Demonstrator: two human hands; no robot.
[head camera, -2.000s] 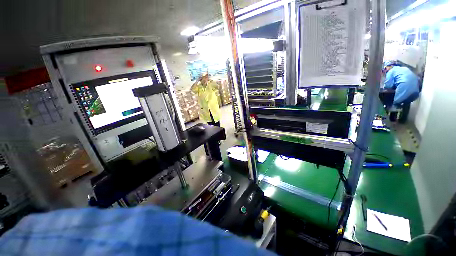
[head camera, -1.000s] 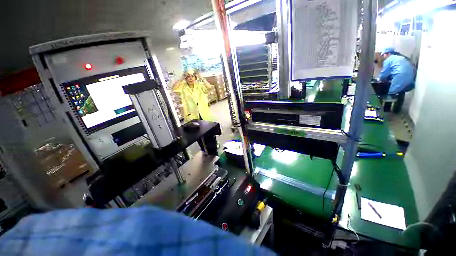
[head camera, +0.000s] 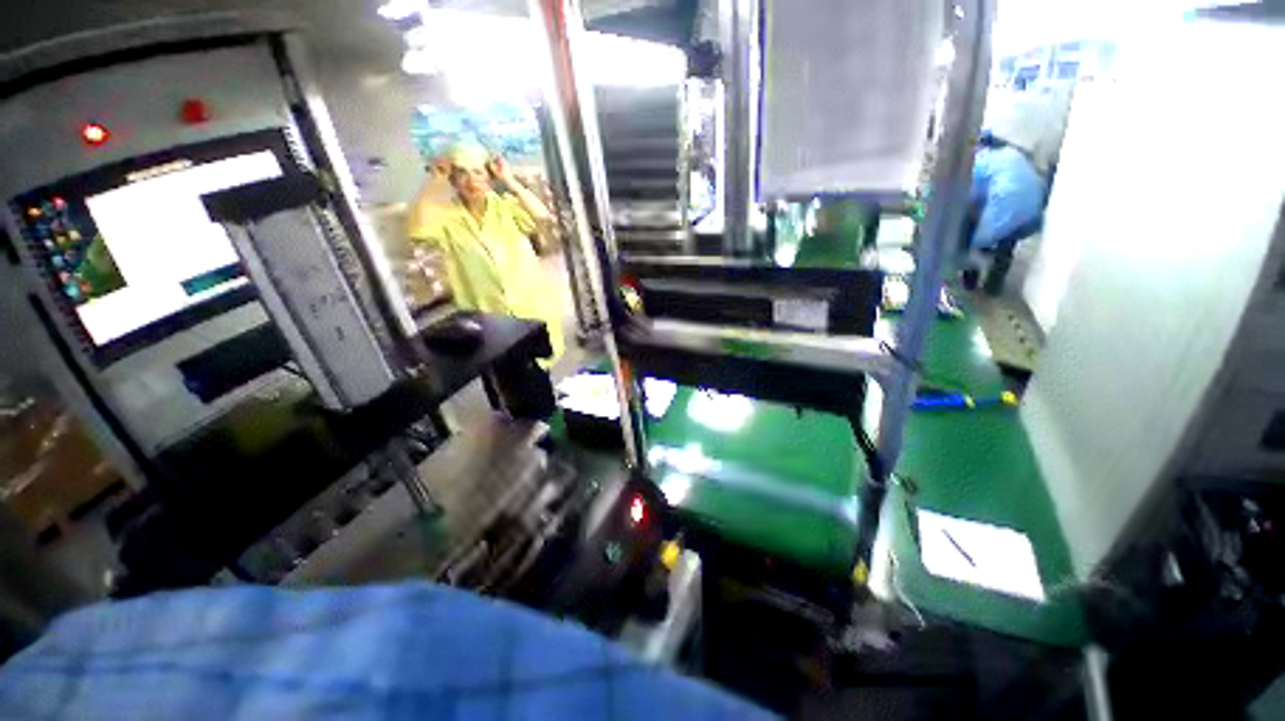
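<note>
Neither of my hands shows; a blue checked sleeve or garment (head camera: 352, 655) fills the bottom left. Nearest in front of me is the black test fixture (head camera: 409, 514), blurred, with a silver upright cylinder block (head camera: 313, 303) on top. Its front panel at the right has a lit red light (head camera: 637, 510) and a green button (head camera: 613, 552). The test computer monitor (head camera: 183, 247) shows a white window in a grey cabinet at the left.
A metal post (head camera: 930, 268) and an orange-edged post (head camera: 585, 211) stand ahead. The green bench (head camera: 761, 486) holds a paper sheet (head camera: 979, 554) with a pen and a blue tool (head camera: 958, 402). A person in yellow (head camera: 486, 254) stands behind the fixture; one in blue (head camera: 1006, 197) bends far right.
The view has turned right, so the scene has shifted left. The person in yellow appears larger and nearer. The red light on the fixture's panel, absent two seconds ago, is lit.
</note>
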